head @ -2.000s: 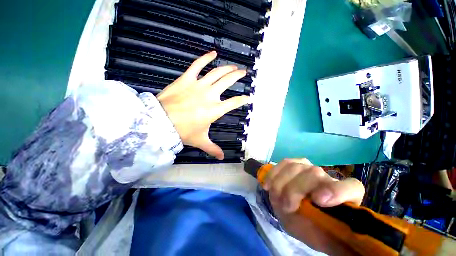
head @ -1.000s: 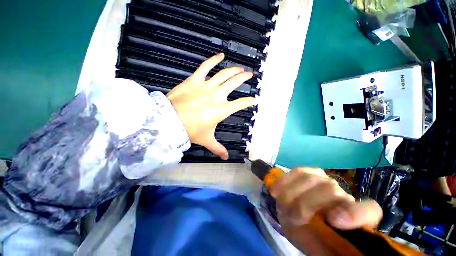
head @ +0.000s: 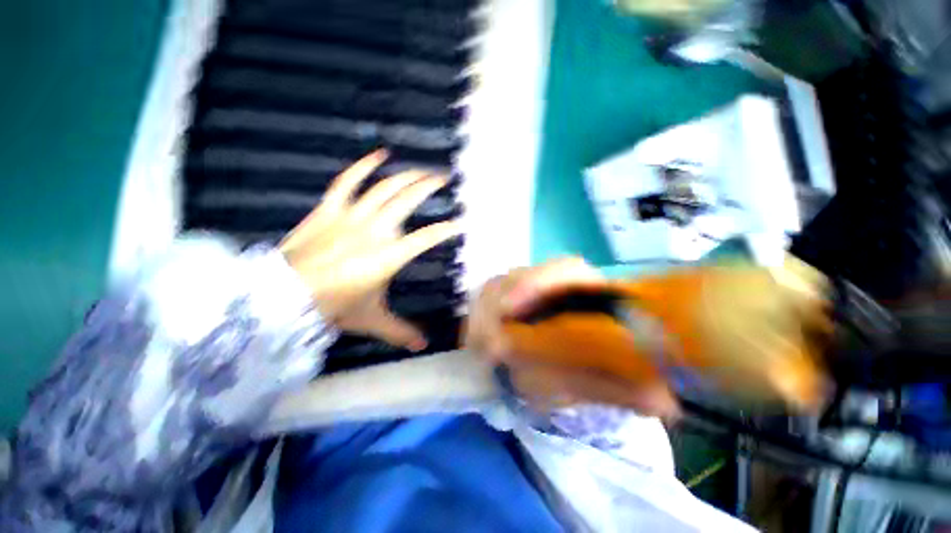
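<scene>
The view is blurred. Black ribbed bars [head: 313,125] lie side by side in a white-edged tray [head: 503,156]. My left hand [head: 360,250] lies with fingers spread on the bars near their right ends and grips nothing. My right hand [head: 553,344] is closed around the orange electric screwdriver [head: 667,328], just right of the tray's near right corner. The driver's tan rear part points right; its tip is hidden or too blurred to make out. No screw can be seen.
The white screw feeder [head: 699,182] stands on the green bench top [head: 579,94], right of the tray. A clear plastic bag [head: 714,40] lies at the far right. A black cable [head: 772,437] hangs below the driver. Dark items stand along the right side.
My right hand and the driver have moved up and left from the near corner, and the driver has swung round to lie nearly level. My left hand stays spread on the bars. The whole view has shifted.
</scene>
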